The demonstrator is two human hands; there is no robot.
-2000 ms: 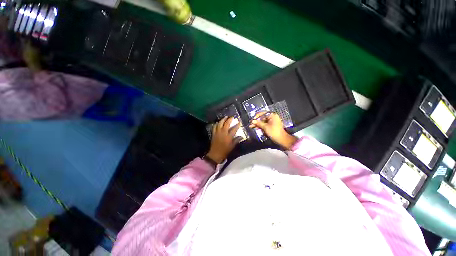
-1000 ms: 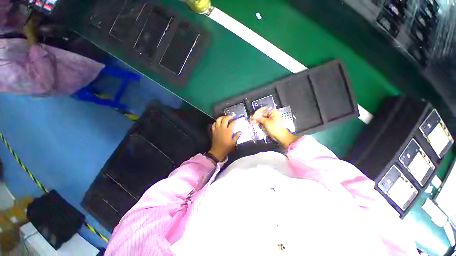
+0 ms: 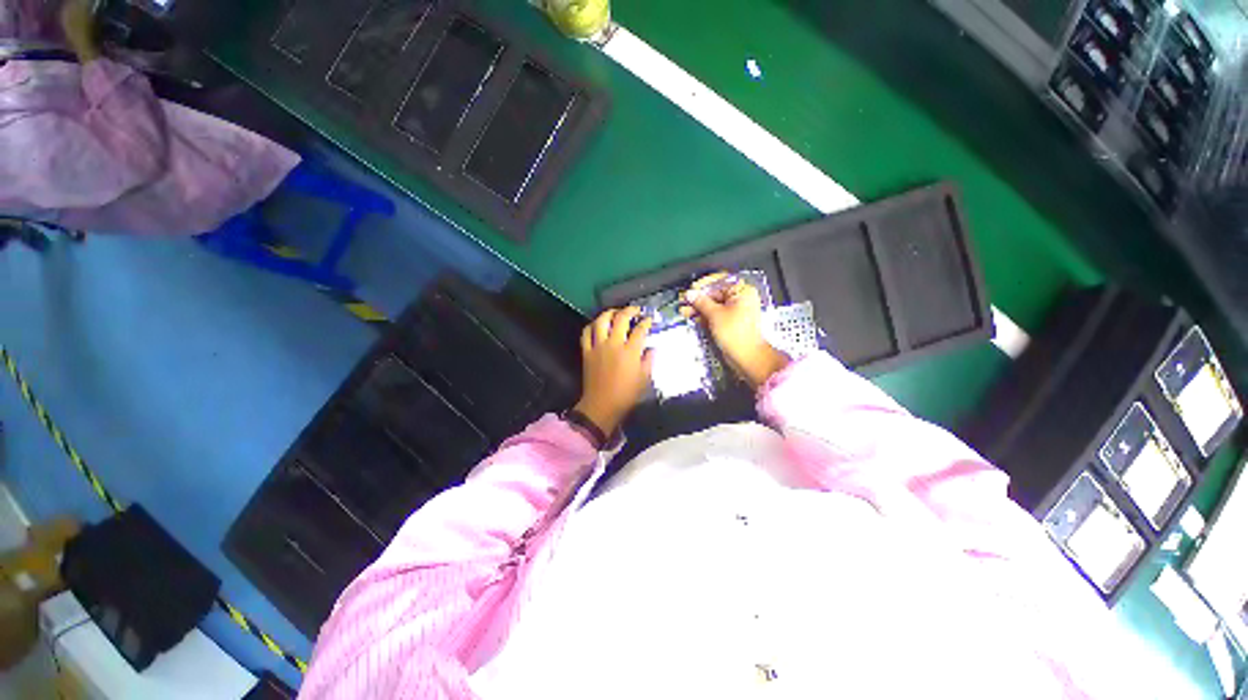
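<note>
A black foam tray [image 3: 831, 280] lies on the green bench in front of me; its two right pockets are bare. A phone housing [image 3: 680, 364] with a bright white lower area sits at its left end. My left hand [image 3: 615, 358] rests on the housing's left edge, fingers spread over it. My right hand [image 3: 730, 317] is at the housing's upper part with fingertips pinched together; what they pinch is too small to tell. A clear sheet with small repeated marks [image 3: 793, 330] lies under and beside my right hand. A second housing is mostly hidden by my right hand.
Stacked trays with several phone housings [image 3: 1143, 462] stand at the right. Another black tray [image 3: 486, 116] lies at the upper left. Dark trays [image 3: 397, 435] stand left of me. A person in pink [image 3: 130, 151] is at the far left. A blue stool [image 3: 322, 230] is behind the bench.
My right hand has moved from the second housing leftward and up to the upper part of the left housing. My left hand stays at the left housing. The whole view has shifted slightly.
</note>
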